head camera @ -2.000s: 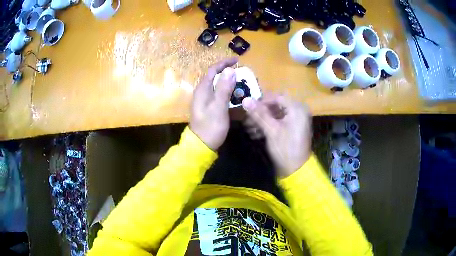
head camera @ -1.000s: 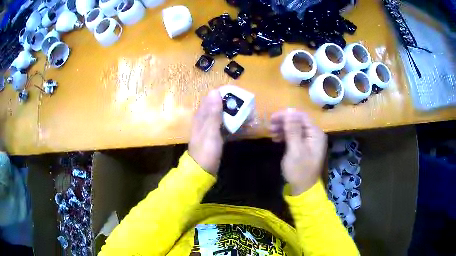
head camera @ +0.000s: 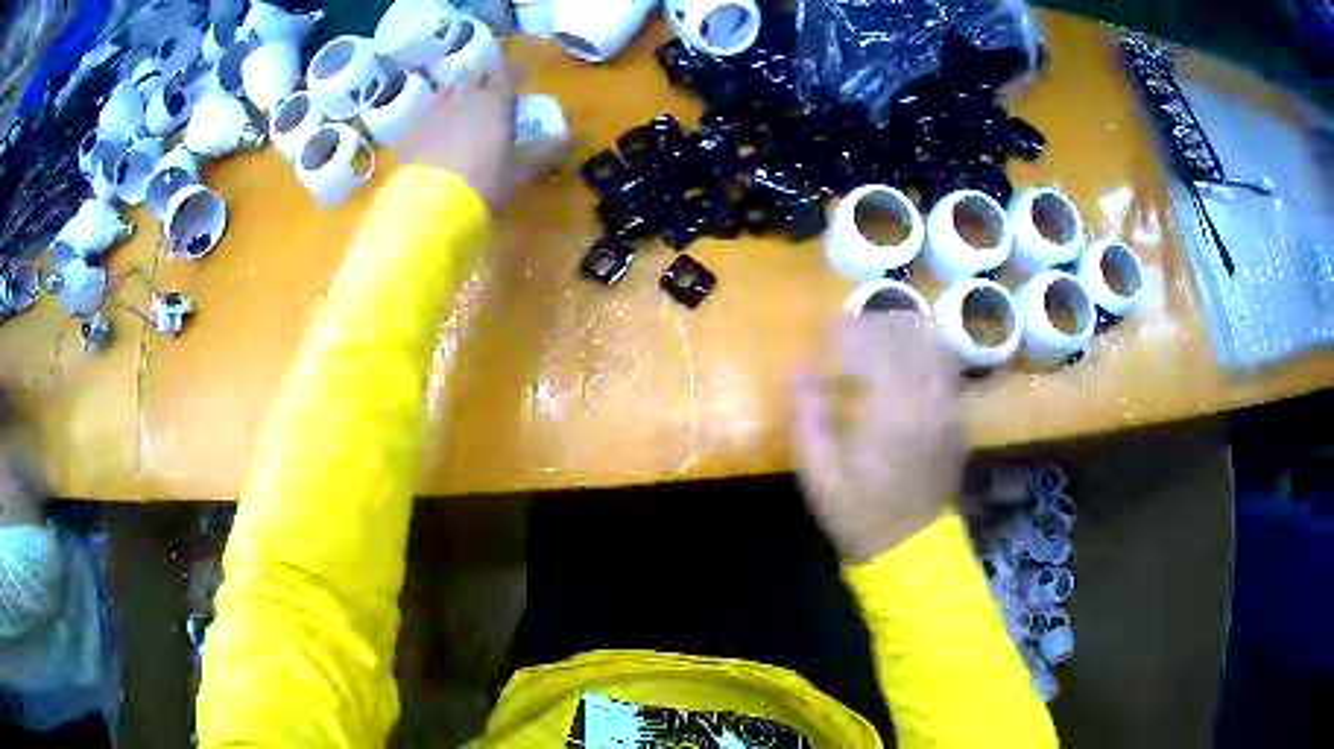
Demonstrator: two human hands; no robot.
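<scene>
My left hand point(head camera: 476, 132) is blurred and reaches among the white housings at the upper left, beside a single white housing point(head camera: 540, 122); its grip cannot be told. My right hand point(head camera: 885, 432) is blurred at the near left corner of the grouped white housings point(head camera: 979, 319). Its fingertips overlap another white housing point(head camera: 887, 299) in that corner, whose lower part is hidden; whether they still grip it cannot be told. Black square inserts lie in a heap point(head camera: 761, 176), with one loose insert point(head camera: 686, 280) nearer me.
More white housings point(head camera: 334, 158) lie at the upper left. A shiny plastic bag point(head camera: 907, 51) is behind the black heap. Clear sheets point(head camera: 1273, 249) with thin black strips lie at the right. A carton point(head camera: 1141, 585) holding white pieces is below the table edge point(head camera: 658, 476). A person's sleeve point(head camera: 44, 585) shows at the left.
My left hand has let go of the housing with its black insert and moved up and left. My right hand is now at the group, where another housing shows in the near row.
</scene>
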